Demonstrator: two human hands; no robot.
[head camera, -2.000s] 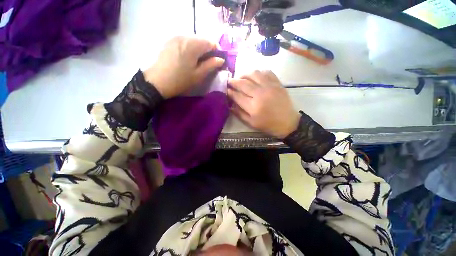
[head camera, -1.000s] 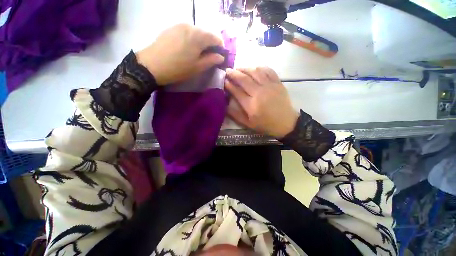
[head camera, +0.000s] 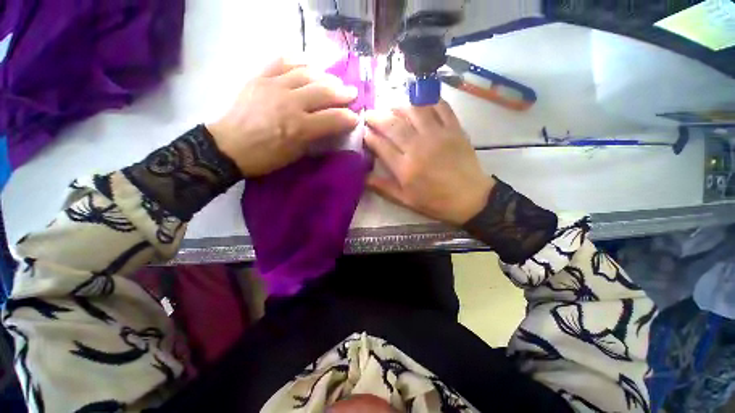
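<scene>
The purple fabric piece (head camera: 302, 214) runs from the needle area down over the table's front edge. The presser foot and needle (head camera: 372, 60) are washed out by the lamp. My left hand (head camera: 282, 117) lies on the cloth left of the needle, fingers together and pointing right. My right hand (head camera: 423, 157) presses with its fingertips at the cloth's right edge, just below the needle. A small pale part of the cloth shows between the hands. The blue knob (head camera: 425, 89) is just above my right fingers.
A purple garment pile (head camera: 89, 64) lies at the upper left. Blue-and-orange snips (head camera: 493, 85) and a thin dark-blue stick (head camera: 596, 143) lie on the right. A measuring tape (head camera: 403, 240) runs along the front edge. Maroon cloth (head camera: 211, 310) hangs below at left.
My left hand has flattened over the cloth, and its forearm has swung out to the left. My right hand's fingers are a little more spread. More maroon cloth shows at lower left.
</scene>
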